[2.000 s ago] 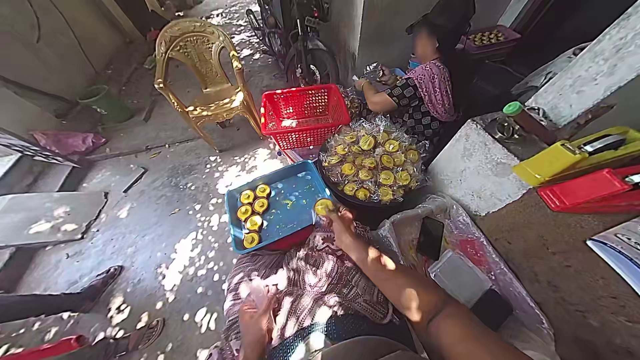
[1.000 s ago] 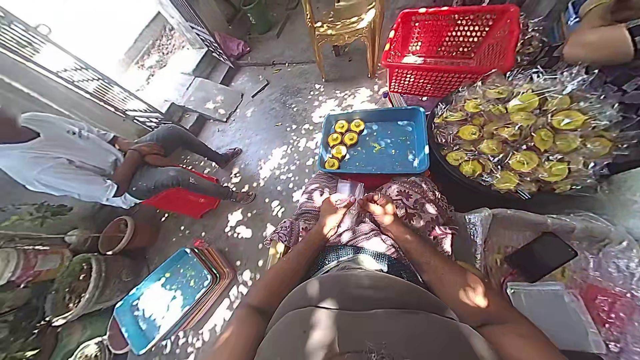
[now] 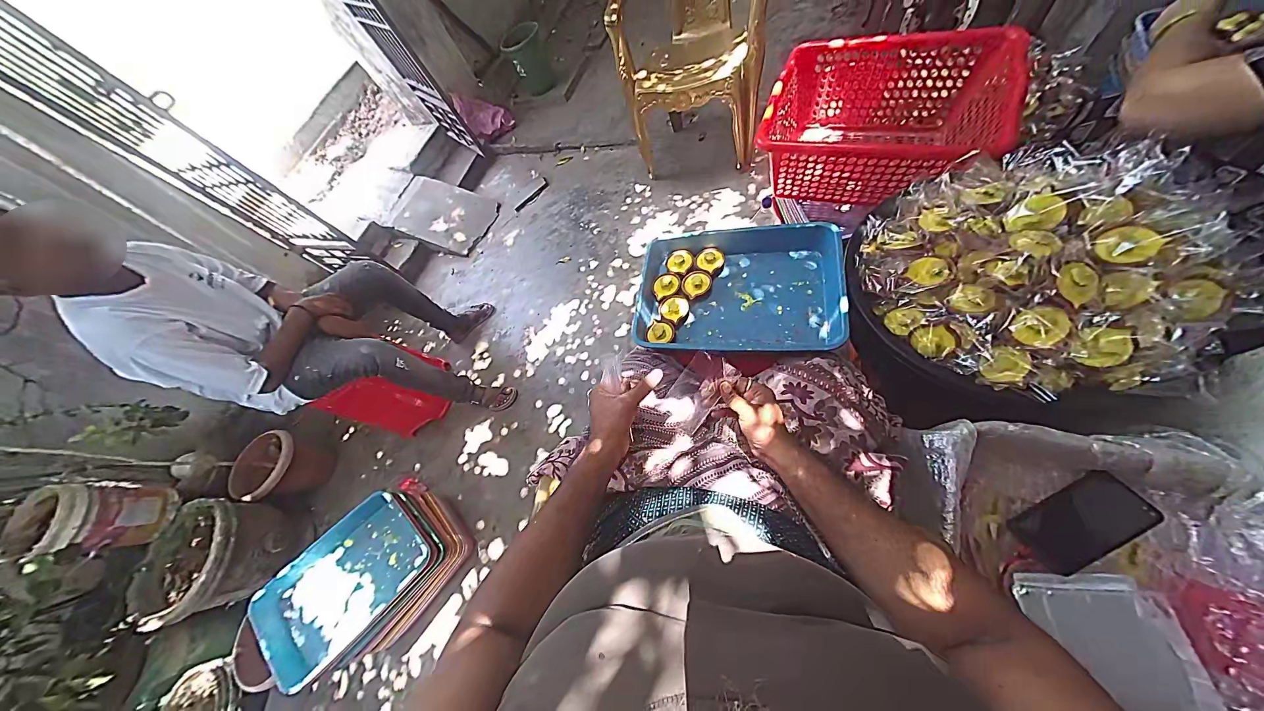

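Observation:
Over the patterned cloth on my lap, my left hand [image 3: 620, 407] and my right hand [image 3: 750, 403] hold clear plastic film [image 3: 681, 400] that spans the gap between them. Whether anything lies inside the film cannot be told. Just beyond them is a blue tray [image 3: 780, 286] with several small round yellow-topped items [image 3: 695, 284] along its left side. To the right, a black tub [image 3: 889, 346] is heaped with similar yellow items in clear wrappers [image 3: 1040, 330].
A red plastic basket [image 3: 894, 109] and a gold chair [image 3: 691, 84] stand beyond the tray. A person [image 3: 188, 316] sits at left, above stacked trays [image 3: 346, 583] and pots [image 3: 272, 464]. A phone [image 3: 1086, 521] and a lidded container [image 3: 1106, 632] lie at right.
The view has swung left since the oldest frame. My right hand, which held a yellow-topped item by the tray then, is now over my lap. Both hands have moved slightly apart since one second ago.

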